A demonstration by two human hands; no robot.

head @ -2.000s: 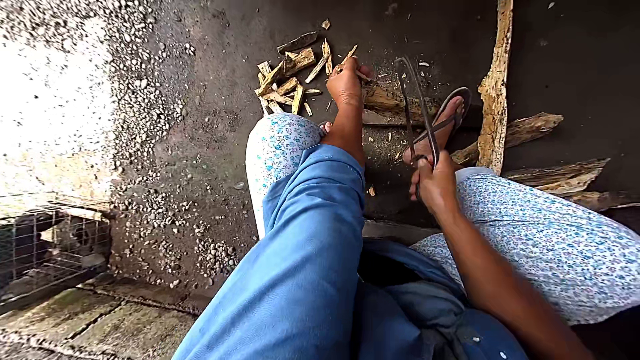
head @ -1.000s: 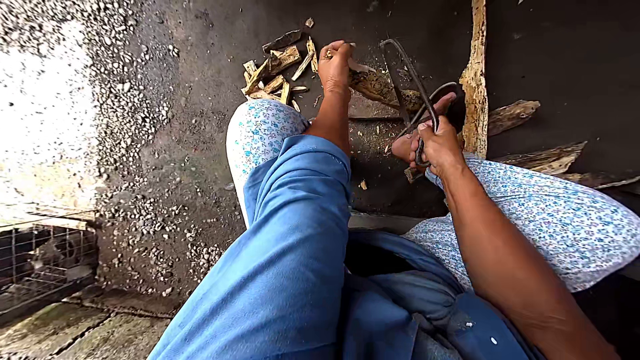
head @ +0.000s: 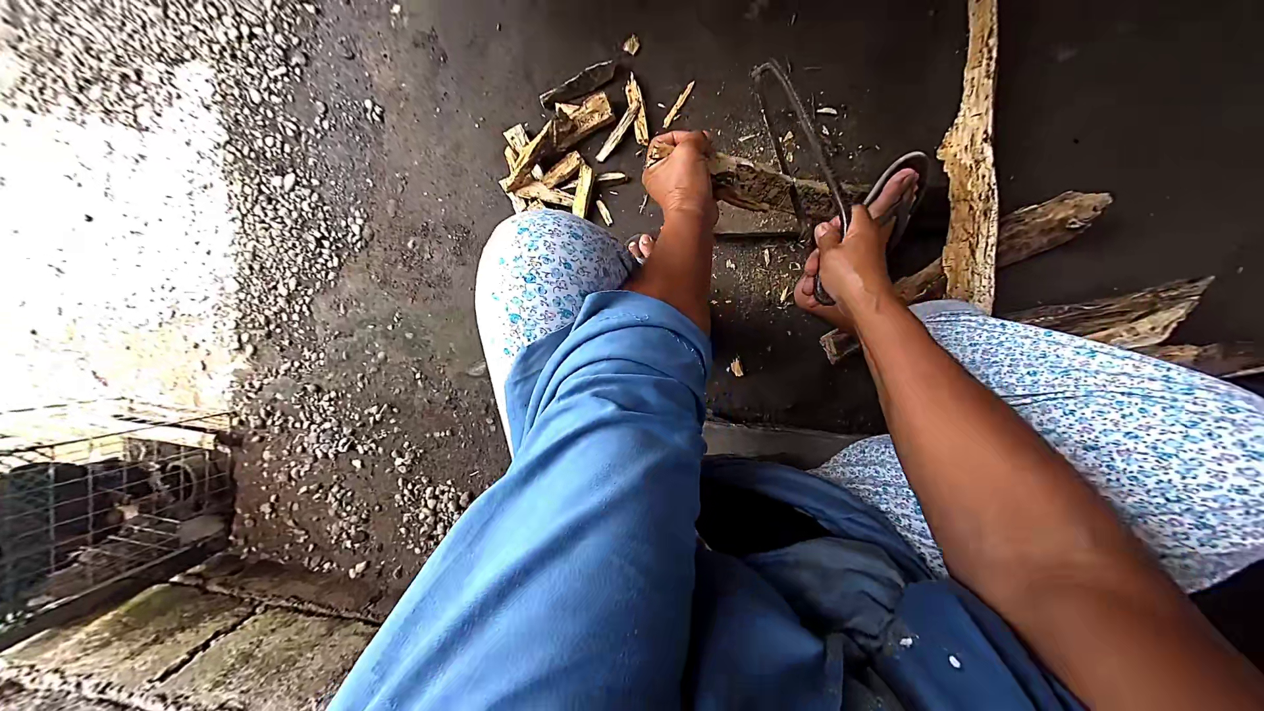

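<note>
My left hand point(head: 681, 178) grips the left end of a rough piece of wood point(head: 760, 186) lying crosswise near my feet. My right hand point(head: 844, 259) is closed on the handle of a bow saw point(head: 812, 128), whose curved metal frame points away from me. The saw's thin blade crosses the wood to the right of my left hand; how deep it sits cannot be told. Under the wood lies a flat board or block point(head: 755, 219), partly hidden. Short split wood pieces point(head: 563, 168) are heaped left of my left hand.
My sandalled foot point(head: 901, 193) is close beside the saw. A long wood slab point(head: 973, 158) and more rough pieces point(head: 1116, 311) lie at the right. Sawdust and chips dot the dark ground. Gravel point(head: 296, 217) and a wire cage point(head: 118, 504) are at the left.
My left hand has gone from a small stick at the wood's end to a grip on the larger piece. The saw has shifted with my right hand and now lies across the wood.
</note>
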